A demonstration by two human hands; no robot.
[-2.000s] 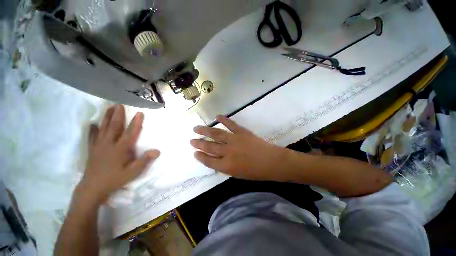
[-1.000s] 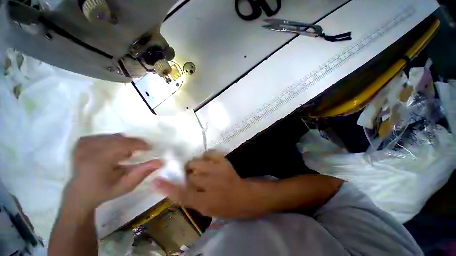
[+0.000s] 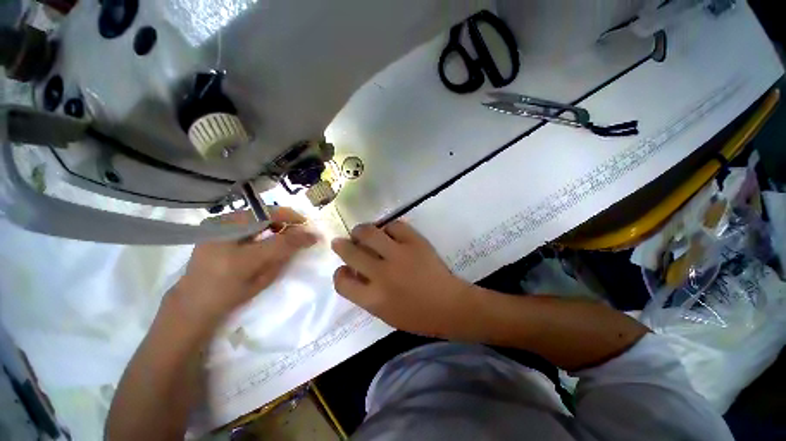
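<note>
The white fabric piece (image 3: pixel 297 297) lies bright and overexposed on the machine bed, below the needle area. My left hand (image 3: pixel 246 263) is at the needle area, partly behind the machine's front parts, with fingertips bunched by the presser foot (image 3: pixel 258 202). Whether it pinches cloth cannot be told. My right hand (image 3: pixel 396 276) lies palm down with bent fingers at the fabric's right edge, right of the needle. The sewing machine head (image 3: pixel 155 155) covers the upper left, with a cream ribbed dial (image 3: pixel 217 133).
Black-handled scissors (image 3: pixel 479 53) and silver thread snips (image 3: pixel 539 109) with a dark cord lie on the table behind my right hand. White cloth (image 3: pixel 77 293) is heaped at left. A yellow-edged frame (image 3: pixel 689 202) and clear plastic bags (image 3: pixel 720 284) are below at right.
Both hands have moved from near the front table edge up to the needle area. They have parted, the right now resting on the bed. The view has shifted, showing more of the machine head.
</note>
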